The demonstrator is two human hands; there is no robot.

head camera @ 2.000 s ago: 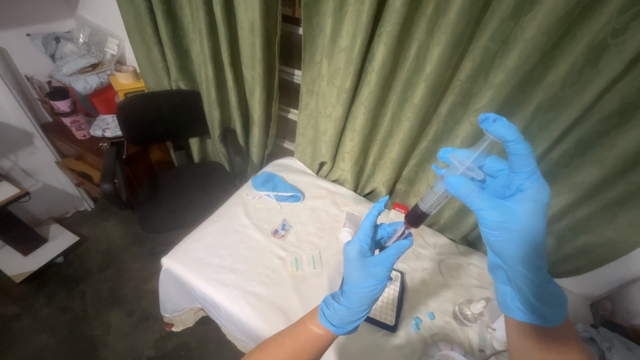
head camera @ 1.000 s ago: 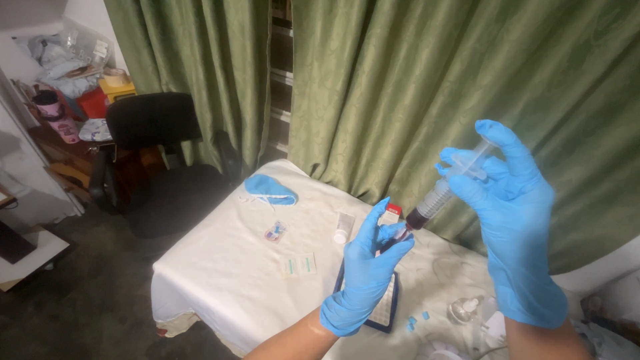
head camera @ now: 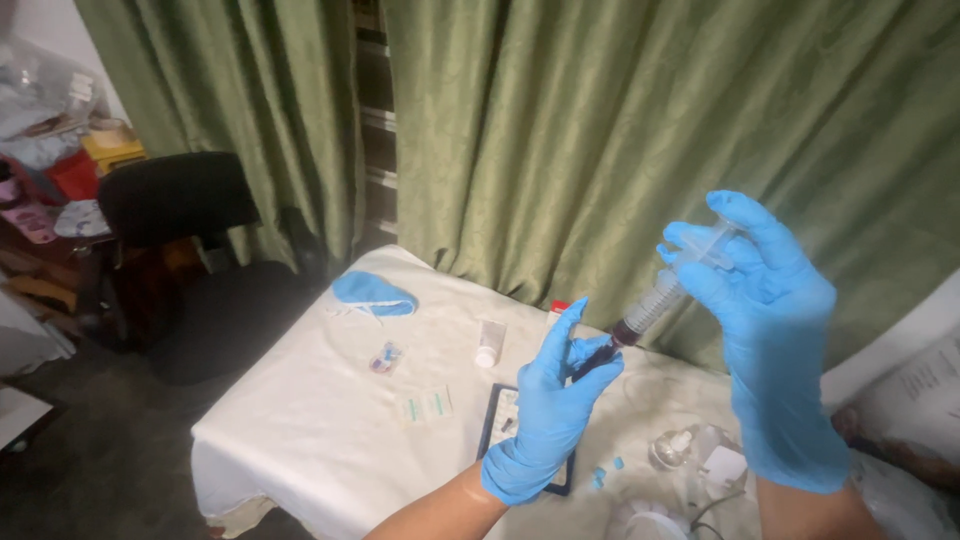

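Observation:
Both my hands wear blue disposable gloves. My right hand (head camera: 772,300) grips a clear plastic syringe (head camera: 652,306) near its plunger and finger flange, tilted so that its tip points down to the left. A little dark red liquid shows near the tip end of the barrel. Between its thumb and fingers my left hand (head camera: 559,397) holds a small tube (head camera: 598,361) with dark contents, right at the syringe's tip. Whether a needle enters the tube is hard to see. Beneath my left hand lies a dark-framed tray (head camera: 487,424) with a white grid, partly hidden.
On the white tablecloth (head camera: 300,420) are a blue cloth cap or mask (head camera: 371,292), a white squeeze tube (head camera: 489,343), small packets (head camera: 426,405), blue caps (head camera: 598,476) and a glass bottle (head camera: 670,448). A black chair (head camera: 180,195) stands left; green curtains (head camera: 540,150) hang behind.
The syringe holds visibly less dark liquid than two seconds ago, and its plunger end sits closer to the barrel. Both hands keep nearly the same pose.

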